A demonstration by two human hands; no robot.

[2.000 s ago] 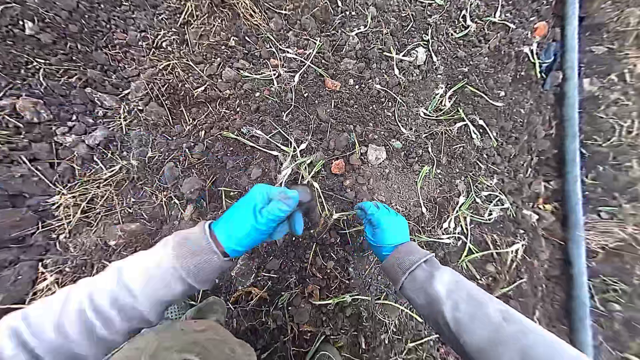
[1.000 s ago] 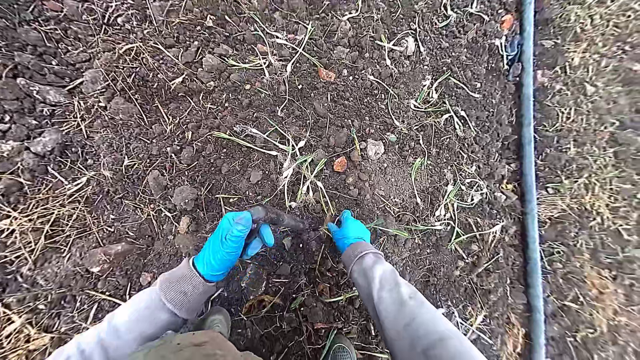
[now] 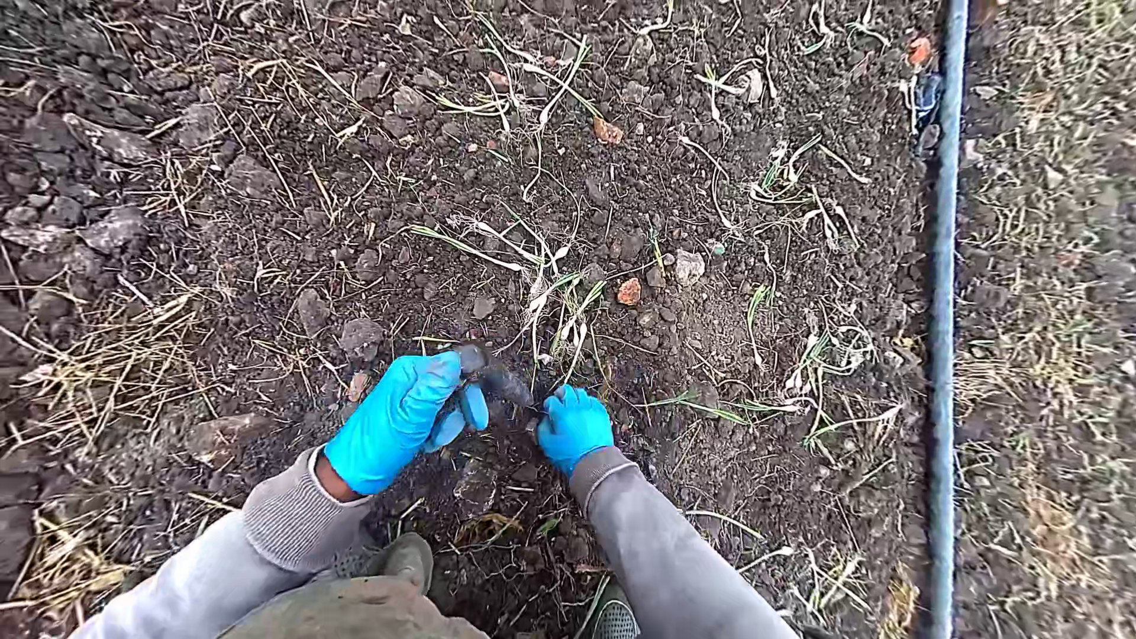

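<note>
My left hand, in a blue glove, grips a dark, soil-coloured hand tool, blurred, whose far end points right toward the ground. What kind of tool it is I cannot tell. My right hand, also gloved in blue, is down at the soil just right of the tool's end, with its fingers curled; whether it holds anything is hidden. Right above the hands lie small bulbed seedlings with pale stems and green leaves. More such seedlings are scattered on the soil to the right.
A grey-blue pipe runs along the right side, with dry grass beyond it. Orange stone pieces and a pale stone lie on the soil. Straw and clods are at the left. My shoes are at the bottom.
The dark tool in my left hand has changed its angle and now slopes down to the right. My right hand stays low by the soil. The view has shifted.
</note>
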